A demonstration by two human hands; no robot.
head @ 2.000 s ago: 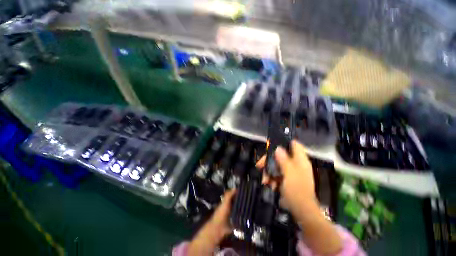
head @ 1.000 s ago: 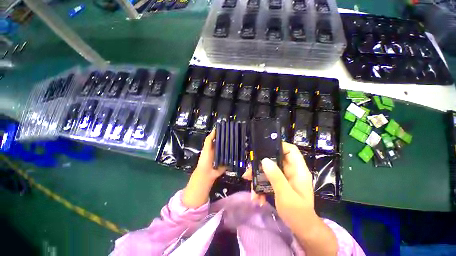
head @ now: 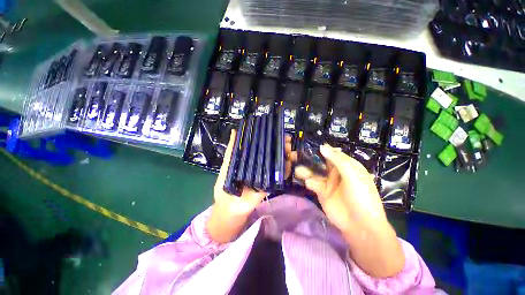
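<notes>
My left hand (head: pixel 235 201) holds a stack of several black phone housings (head: pixel 257 152) edge-on, at the front of the black blister tray (head: pixel 198 141). My right hand (head: pixel 351 193) is just right of the stack, with thumb and fingers around one dark housing (head: pixel 311 154), which is blurred and partly hidden by the fingers. The black tray has two rows filled with housings, each with a small orange tab and a silvery board end. Its front row shows bare shiny pockets, partly hidden by my hands.
Clear blister trays (head: pixel 132 84) with black housings stand stacked at left. Loose green-and-white pieces (head: pixel 446 124) lie right of the black tray. Clear trays (head: pixel 334 12) and another black tray (head: pixel 483 31) are at the back on a white ledge (head: pixel 478 75). A blue stool (head: pixel 72 144) is below left.
The view has shifted, so the trays sit higher and the black tray looks larger. The stack in my left hand looks wider and more fanned. The housing in my right hand has turned from its flat, upright view.
</notes>
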